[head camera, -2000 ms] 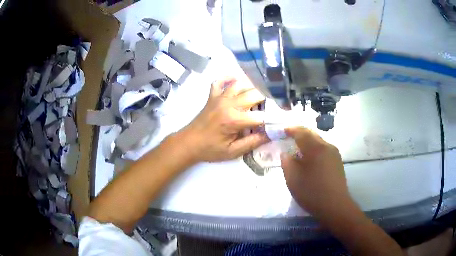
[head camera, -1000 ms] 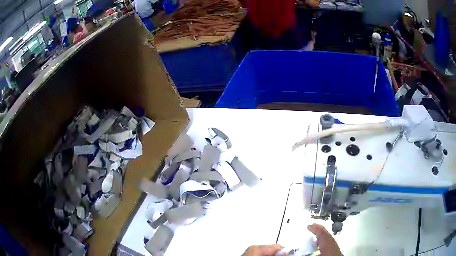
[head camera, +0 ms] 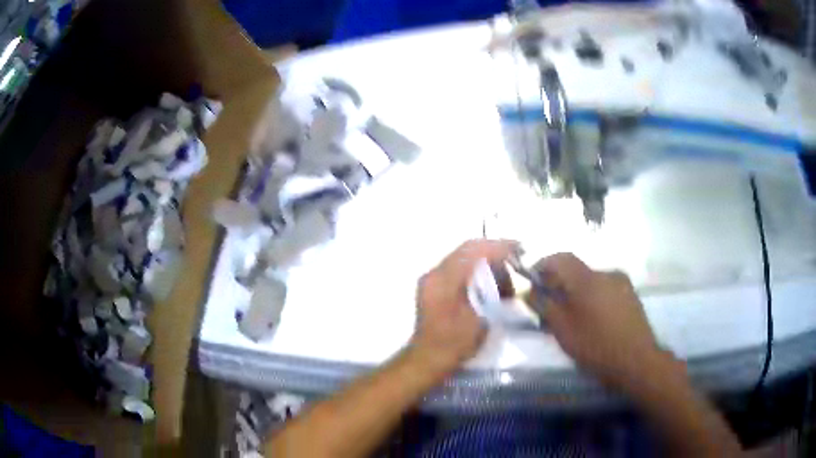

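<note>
My left hand (head camera: pixel 452 300) holds a small white fabric band (head camera: pixel 484 288) in front of the sewing machine head, near the table's front edge. My right hand (head camera: pixel 586 309) is beside it, its fingertips close to the band and closed around a thin dark item (head camera: pixel 528 271), too blurred to name. Both hands are in front of and below the needle area (head camera: pixel 590 201), apart from it. The machine head (head camera: pixel 662 139) is white with a blue stripe. The view is blurred, and the inner fingers are partly hidden.
Loose grey-white fabric strips (head camera: pixel 309 224) lie in a pile on the white table (head camera: pixel 394 233) left of the machine. A deep cardboard box (head camera: pixel 215 170) full of strips stands at the left. A blue bin (head camera: pixel 403 18) is behind the table. More strips (head camera: pixel 259 416) show below the table edge.
The view has tilted back down from the blue bin and factory floor. Both hands are now fully in view, away from the needle where they were two seconds ago, with the band between them.
</note>
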